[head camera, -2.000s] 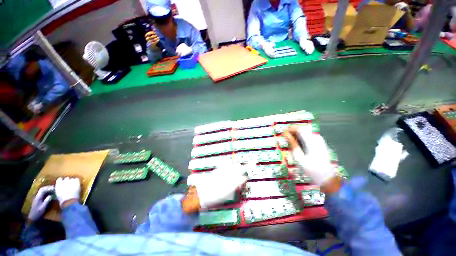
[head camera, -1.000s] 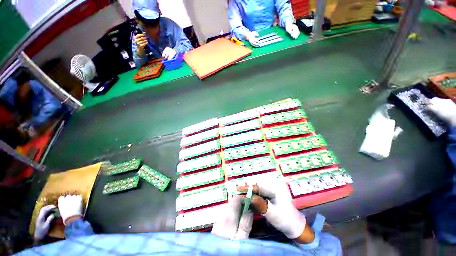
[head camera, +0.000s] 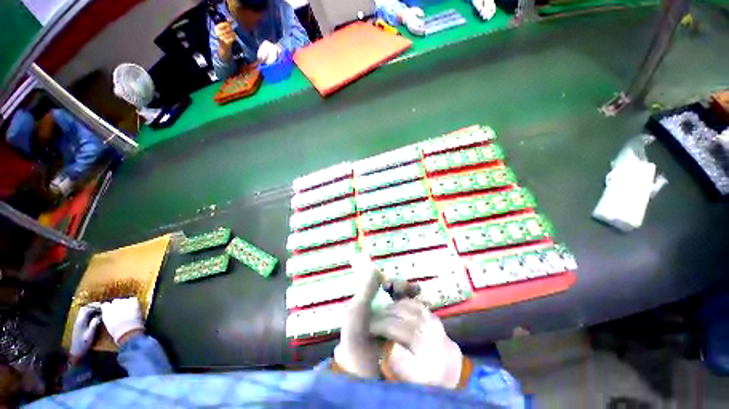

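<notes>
The red carrier [head camera: 523, 297] bears three columns of narrow circuit boards. Boards in the right column [head camera: 502, 233] are green with small parts; those in the left column [head camera: 324, 290] look mostly white on top with green edges. My left hand [head camera: 360, 329], in a white glove, is upright over the carrier's front edge. My right hand [head camera: 420, 339], also gloved with darker bare-looking fingertips, is close against it, fingers curled. A small pale green patch shows between them; whether it is a held piece is unclear. The hands partly hide the front middle board [head camera: 448, 291].
Three loose green boards [head camera: 252, 256] lie left of the carrier. Beyond them a neighbour's gloved hands are on a tan sheet [head camera: 150, 254]. A crumpled white pack [head camera: 627, 190] and a black parts tray [head camera: 694, 142] lie right. Across the belt are an orange-red sheet [head camera: 352, 56] and workers.
My hands, apart over the boards at first, have come together at the front edge. The thin green board seen upright between them one second ago no longer shows clearly. The view has shifted.
</notes>
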